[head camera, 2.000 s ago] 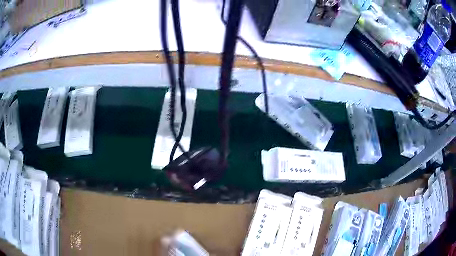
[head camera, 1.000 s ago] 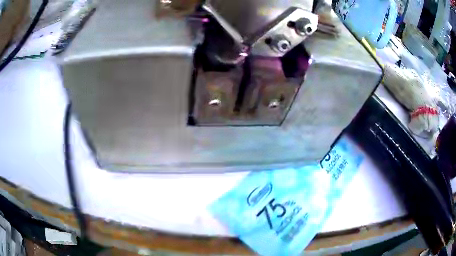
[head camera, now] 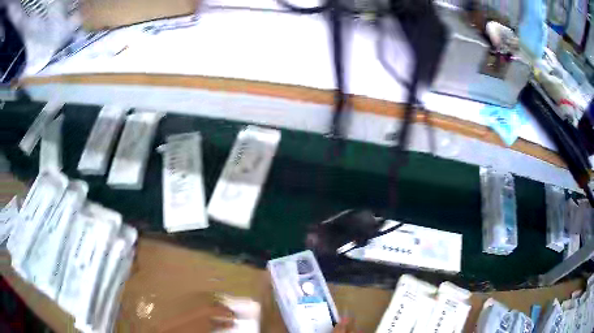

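A clear tray pack [head camera: 301, 293] with a blue patch and a round white spot inside stands out at the lower centre, over the belt's near edge. A fingertip of my right hand [head camera: 342, 325] shows at its lower right side; the rest is cut off by the bottom edge. My left hand [head camera: 198, 315], blurred and low in the picture, holds a small white carton end [head camera: 243, 315]. The carton's lower part is out of view.
White cartons [head camera: 184, 182] and clear packs [head camera: 499, 211] lie on the green belt [head camera: 299, 188]. Carton rows [head camera: 71, 253] stand at left and more [head camera: 407, 309] at lower right. A blurred black device [head camera: 345, 232] hangs in front. Beyond are a shelf [head camera: 260, 65] and metal box [head camera: 469, 65].
The view has swung from a close look at the metal box back to the belt and worktop. My hands and the clear pack now show at the bottom.
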